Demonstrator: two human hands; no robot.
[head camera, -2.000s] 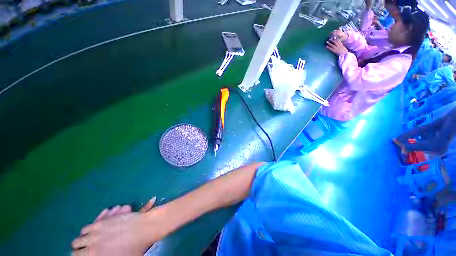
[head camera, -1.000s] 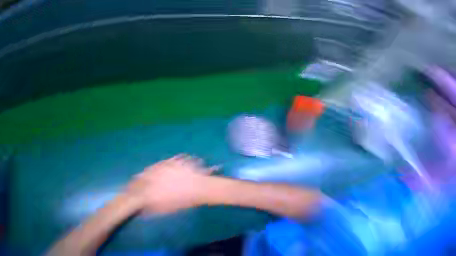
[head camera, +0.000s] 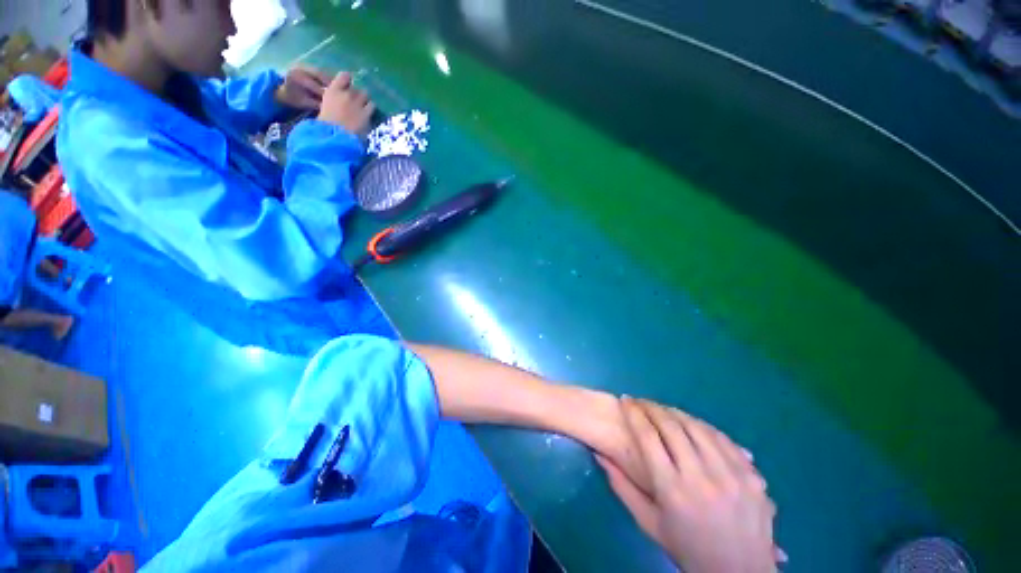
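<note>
My left forearm comes out of a blue sleeve and lies across the dark-green table. My left hand (head camera: 630, 488) is mostly covered by my right hand (head camera: 714, 509), whose fingers lie across it and its wrist. No tool or part shows in either hand. A round tray of screws (head camera: 929, 557) is cut off by the bottom right edge. A black electric screwdriver (head camera: 442, 222) with an orange-red ring lies ahead on the left, beside a neighbour's tray (head camera: 387, 184).
A person in a blue smock (head camera: 196, 190) sits at the left with both hands on the table. A pile of small white parts (head camera: 400, 133) lies behind the neighbour's tray. A brighter green strip (head camera: 717, 252) runs along the table. Blue stools (head camera: 58, 509) and a cardboard box (head camera: 50, 403) stand at far left.
The view has swung left, from the right neighbour in pink to the left neighbour in blue. The wearer's screw tray now shows only at the bottom right. My hands remain together on the table.
</note>
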